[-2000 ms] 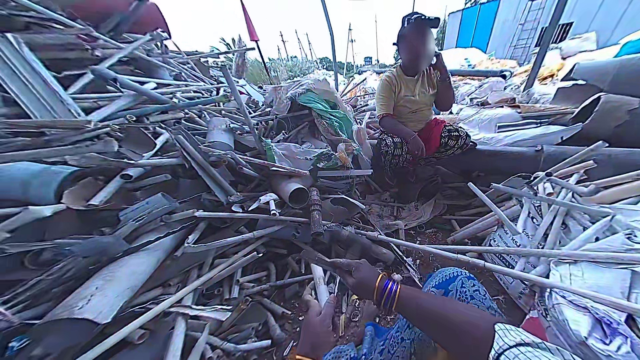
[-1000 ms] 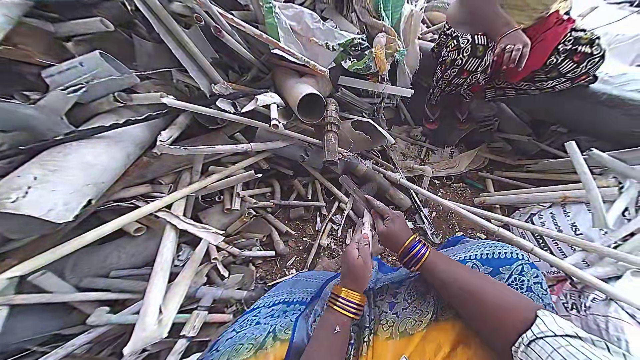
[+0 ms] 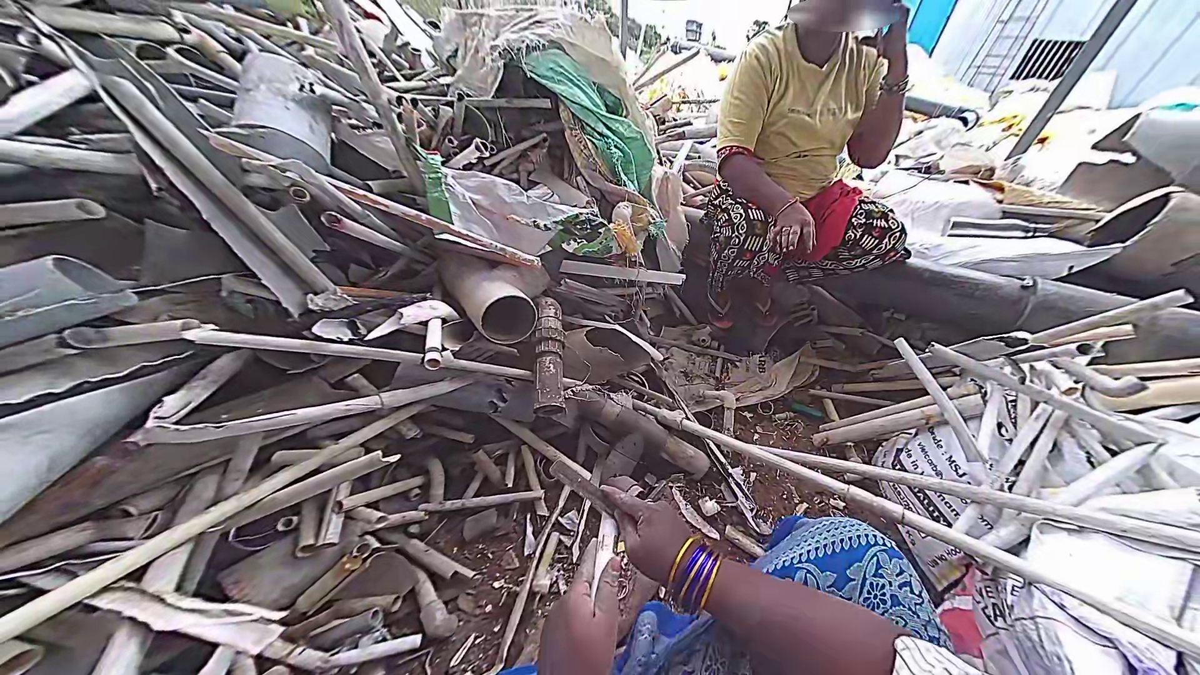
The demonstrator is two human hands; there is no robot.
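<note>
At the lower middle, my left hand (image 3: 581, 614) grips a short pale pipe piece (image 3: 602, 553) held upright. Just above it my right hand (image 3: 652, 530), with bangles at the wrist, is closed on a flat dark blade-like tool (image 3: 586, 487), which lies against the upper part of the pale piece. How the tool's handle sits in the palm is hidden. Beyond the hands stands a brown ribbed pipe fitting (image 3: 549, 361), beside the open end of a wide grey pipe (image 3: 506, 314).
Heaps of scrap pipe (image 3: 281, 403) surround me. A long thin pipe (image 3: 844, 492) slants across the right side above printed sacks (image 3: 928, 469). Another person (image 3: 797, 122) sits on a large grey pipe (image 3: 994, 291) at the back right. A green and white sack (image 3: 595, 122) lies behind.
The view has tipped down and then partly back up. Both hands stay together at the pale piece and the dark tool throughout. The seated person keeps one hand raised to the head.
</note>
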